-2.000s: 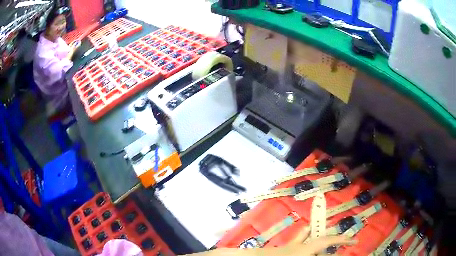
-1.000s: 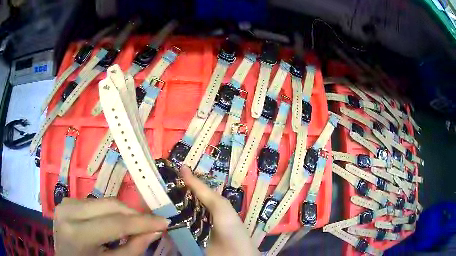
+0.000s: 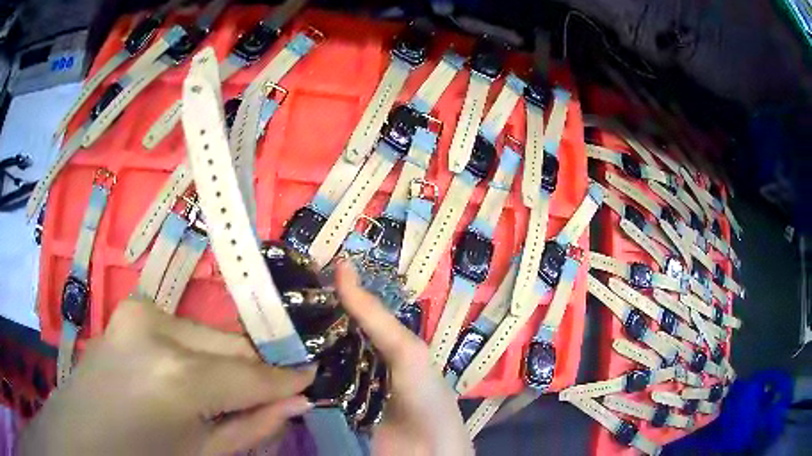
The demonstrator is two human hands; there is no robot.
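Note:
My right hand (image 3: 405, 383) holds a bundle of watches (image 3: 343, 352) by their stacked cases, thumb along the top. My left hand (image 3: 178, 383) pinches the near end of a cream strap with holes (image 3: 227, 214), where it turns blue-grey beside the cases. That strap points up and away from the bundle. The red-orange compartment tray (image 3: 312, 134) lies under and beyond both hands, with smartwatches (image 3: 472, 254) spread across it, straps at various angles. The lower parts of both hands are cut off by the bottom edge.
A second red-orange tray (image 3: 614, 356), densely covered with crossing watches, lies at the right. A white paper sheet (image 3: 27, 258) and part of a grey device with a blue display (image 3: 53, 64) are at the left. A blue object (image 3: 766, 410) is at the lower right.
My view has turned from the bench and scale to the trays, then shifted slightly, so the tray sits higher. Both hands came into view with the bundle, and still hold it.

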